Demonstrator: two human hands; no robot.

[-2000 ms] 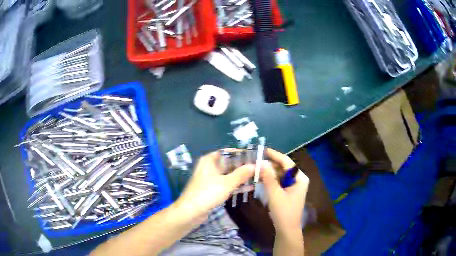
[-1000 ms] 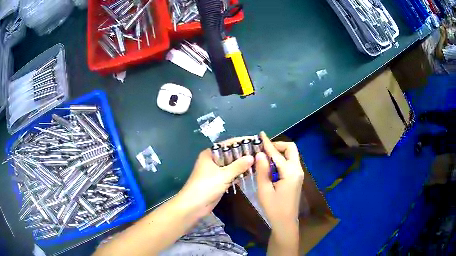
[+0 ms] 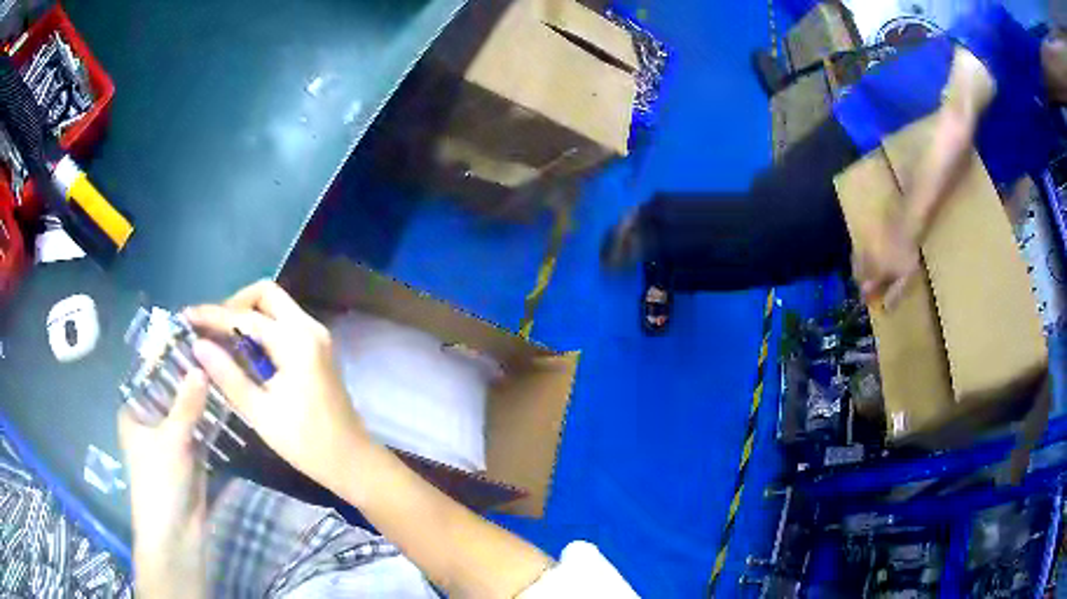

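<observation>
Several silver metal shafts (image 3: pixel 164 372) stand side by side in my left hand (image 3: pixel 164 439) at the lower left, over the bench edge, thick barrels up and thin rods down. My right hand (image 3: pixel 275 369) is beside them, its fingertips near the barrel ends, with a blue pen-like tool (image 3: pixel 254 355) held in it. The view is blurred there, so I cannot tell whether the right fingertips touch a shaft. The blue parts tray (image 3: pixel 70 503) with loose shafts is cut off at the lower left corner.
Red bins (image 3: pixel 94 70), a black-and-yellow arm end (image 3: pixel 100 211) and a white device (image 3: pixel 73 326) are at the left. An open carton (image 3: pixel 544 433) with white sheets is below the edge, another carton (image 3: pixel 538 88) above. A person (image 3: pixel 749 222) at the right handles a large carton (image 3: pixel 948 293).
The view has swung right, so the bench items shift left and the floor and person appear. My hands still hold the shafts and the pen-like tool.
</observation>
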